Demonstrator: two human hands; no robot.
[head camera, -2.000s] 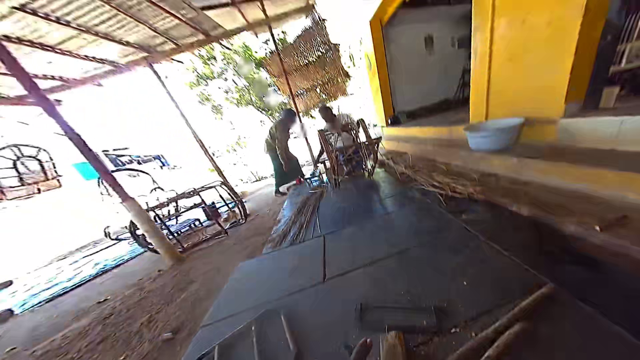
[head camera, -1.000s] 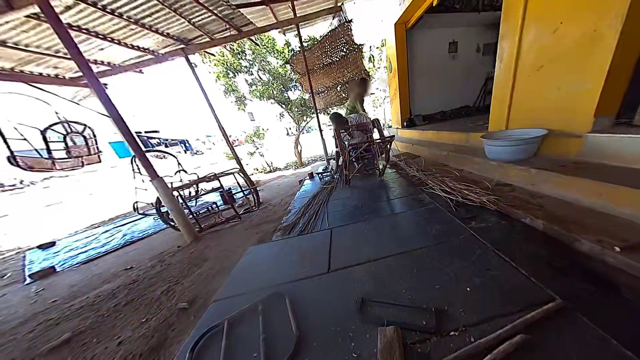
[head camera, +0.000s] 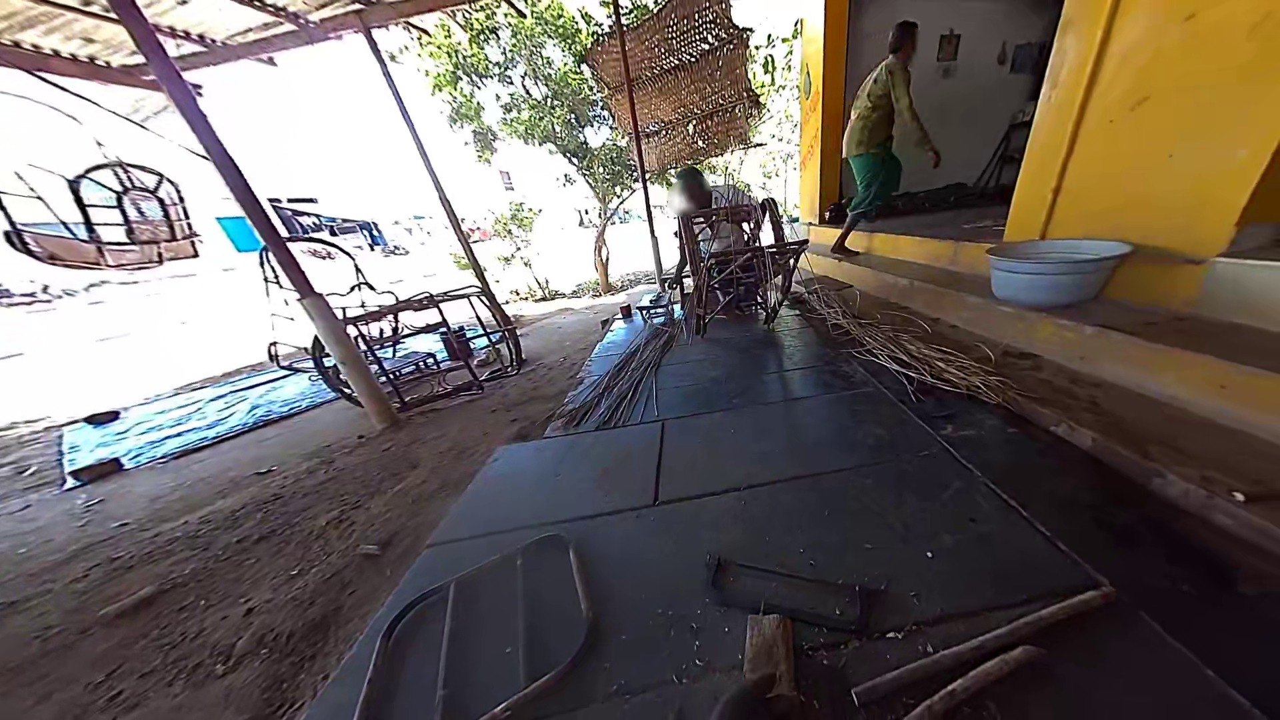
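Neither my left hand nor my right hand can be made out. A dark, rounded shape at the bottom edge touches or overlaps a short wooden block (head camera: 769, 652); what it is I cannot tell. Beyond the block lies a dark, flat rectangular piece (head camera: 790, 592) on the dark stone slabs (head camera: 780, 470). A bent metal frame with crossbars (head camera: 482, 630) rests at the near left. Two wooden sticks (head camera: 985, 645) lie at the near right.
A person (head camera: 700, 200) sits behind a cane chair frame (head camera: 742, 255); another (head camera: 880, 125) is on the steps. Cane bundles (head camera: 625, 380) flank the walkway. A plastic tub (head camera: 1058, 272) stands right. Metal-framed furniture (head camera: 430, 345) and a post (head camera: 345, 350) are left.
A person in green, who stooped left of the chair frame two seconds ago, now appears on the steps by the doorway at right. The view has tilted and shifted.
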